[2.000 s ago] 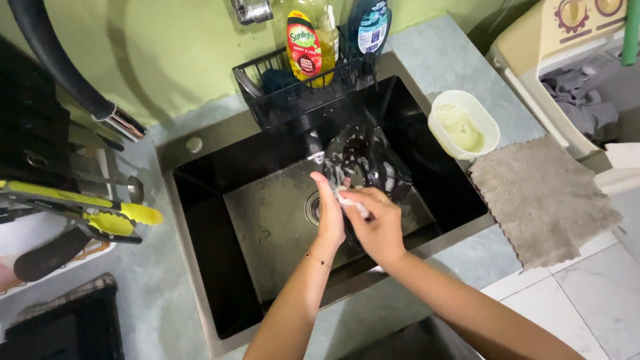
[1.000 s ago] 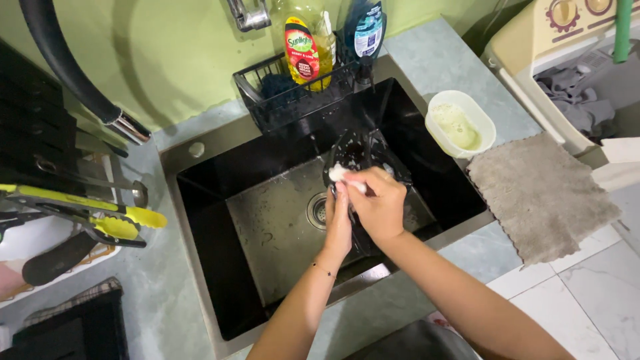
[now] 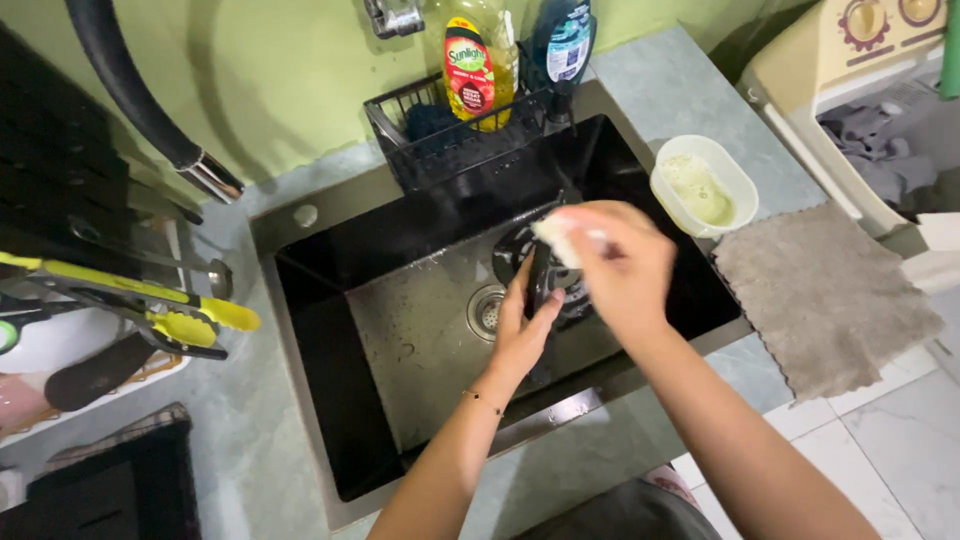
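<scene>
Over the black sink [image 3: 420, 322], my left hand [image 3: 525, 322] grips the edge of a black object [image 3: 541, 277], with thumb and fingers on either side of it. The object has slots or ribs and wet, soapy patches; its exact kind is unclear, perhaps a stove grate or rack. My right hand [image 3: 626, 259], blurred by motion, holds a whitish sponge or scrubber [image 3: 559, 234] at the object's upper part. Behind the left hand lies the metal drain strainer [image 3: 487, 313]. A white plastic tub [image 3: 705, 187] with foamy yellowish liquid sits right of the sink.
A black wire caddy [image 3: 465, 142] holds a Sunlight dish soap bottle [image 3: 471, 71] and a blue bottle [image 3: 566, 45]. The black faucet spout [image 3: 142, 97] hangs at left. Yellow-tipped tongs [image 3: 187, 311] jut from a dish rack. A grey cloth [image 3: 825, 300] drapes over the counter's right edge.
The black object now stands more upright in my left hand. My right hand has shifted to the right of my left hand with the whitish sponge or scrubber, where before the two nearly met.
</scene>
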